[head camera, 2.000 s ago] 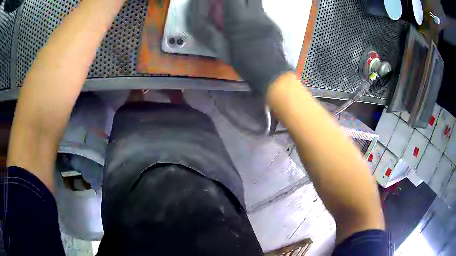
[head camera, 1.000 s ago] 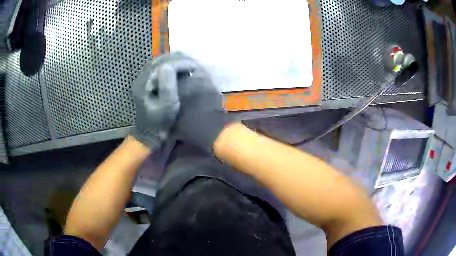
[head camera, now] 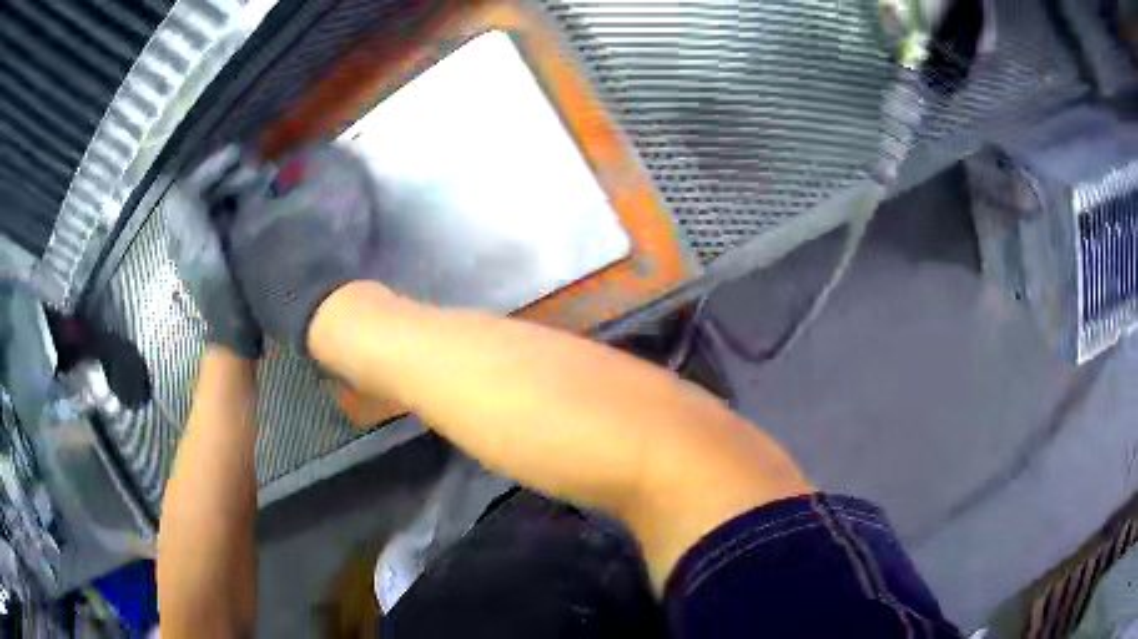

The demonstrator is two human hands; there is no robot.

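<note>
The silver-white tablet back cover (head camera: 493,162) lies in the orange-brown holding fixture (head camera: 649,237), which appears tilted in view. My right hand (head camera: 293,256), in a grey glove, is over the cover's left end. It is on a dark round tool with a red mark (head camera: 290,174), which looks like the air sander; the hand hides most of it. My left hand (head camera: 206,256), also gloved, is directly left of my right hand, at the fixture's left side. It is blurred, and its fingers are partly hidden, so its hold is unclear.
The perforated metal bench (head camera: 736,112) surrounds the fixture. The slotted rack (head camera: 75,75) is at the upper left. A grey hose (head camera: 861,225) loops below the bench's front edge. A vented grey box (head camera: 1104,250) stands at the right. A dark object (head camera: 119,368) is at the left.
The view has turned and swung left. Both hands have gone from the cover's near left corner to its left end. The red-marked tool now shows at my right hand.
</note>
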